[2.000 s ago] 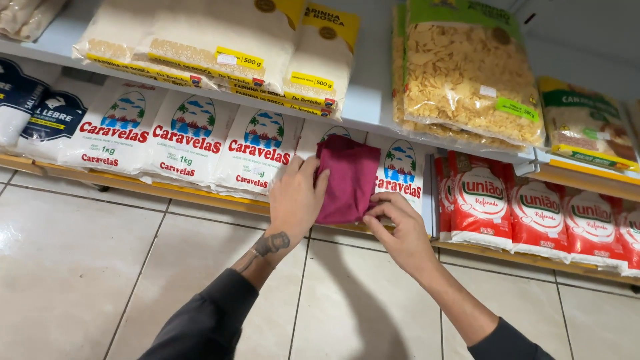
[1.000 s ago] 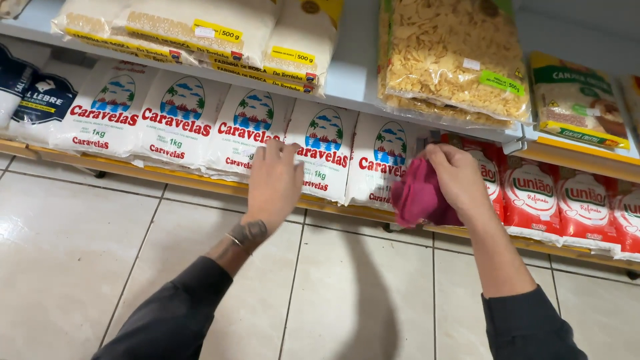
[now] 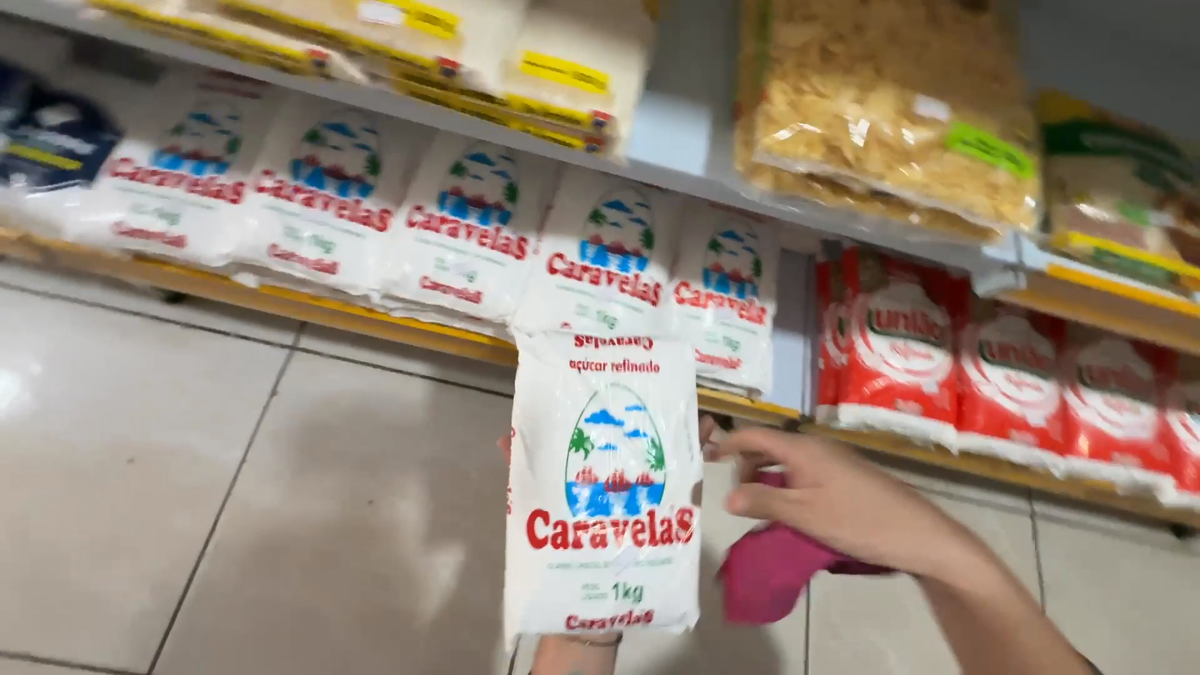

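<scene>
A white Caravelas sugar bag (image 3: 603, 562) is held upright in front of the shelf by my left hand (image 3: 574, 652), which is mostly hidden behind it; only the wrist and a bit of a finger show. Close to the bag's right side is my right hand (image 3: 816, 492), with a magenta cloth (image 3: 764, 574) hanging from under its palm and lower fingers. Its thumb and forefinger are spread. Whether they touch the bag cannot be told. More white sugar bags (image 3: 323, 202) stand in a row on the low shelf behind.
Red União bags (image 3: 905, 347) stand on the low shelf at right, past a grey divider (image 3: 795, 328). Above lie yellow-labelled flour bags (image 3: 562, 75) and a bag of pale flakes (image 3: 881, 112). A wooden shelf edge (image 3: 394, 328) runs above the tiled floor (image 3: 309, 506).
One second ago my left hand was at the row of sugar bags; now a bag is in it, out in front of the shelf. The cloth remains with my right hand, now beside that bag.
</scene>
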